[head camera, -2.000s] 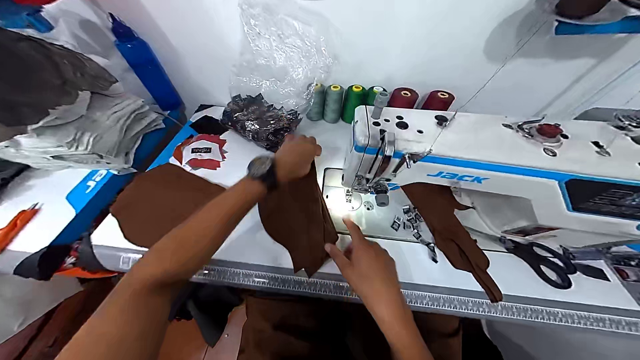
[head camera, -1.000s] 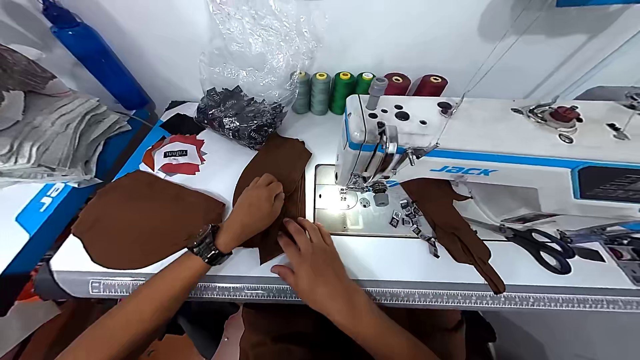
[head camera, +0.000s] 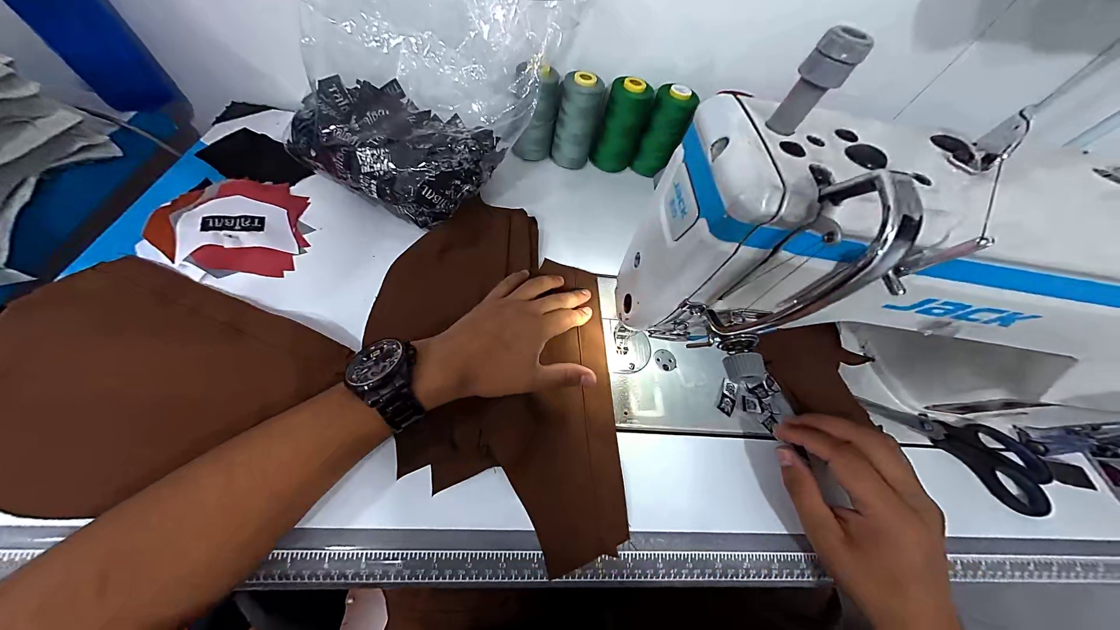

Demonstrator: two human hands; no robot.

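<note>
My left hand lies flat, fingers apart, on a brown fabric piece with a long seam line, just left of the needle area of a Jack sewing machine. Over the machine bed's right part, my right hand has thumb and fingertips close together beside small woven labels; whether it pinches something is hard to tell. A larger brown fabric piece lies on the left. More brown fabric is under the machine arm.
Black-handled scissors lie at the right. Behind are thread cones and a clear plastic bag of dark labels. Red and white scraps sit at the back left. A metal ruler runs along the front edge.
My right hand has moved from the brown fabric to the small labels at the right. My left hand is now spread flat on that fabric, which lies more opened out. The view is closer.
</note>
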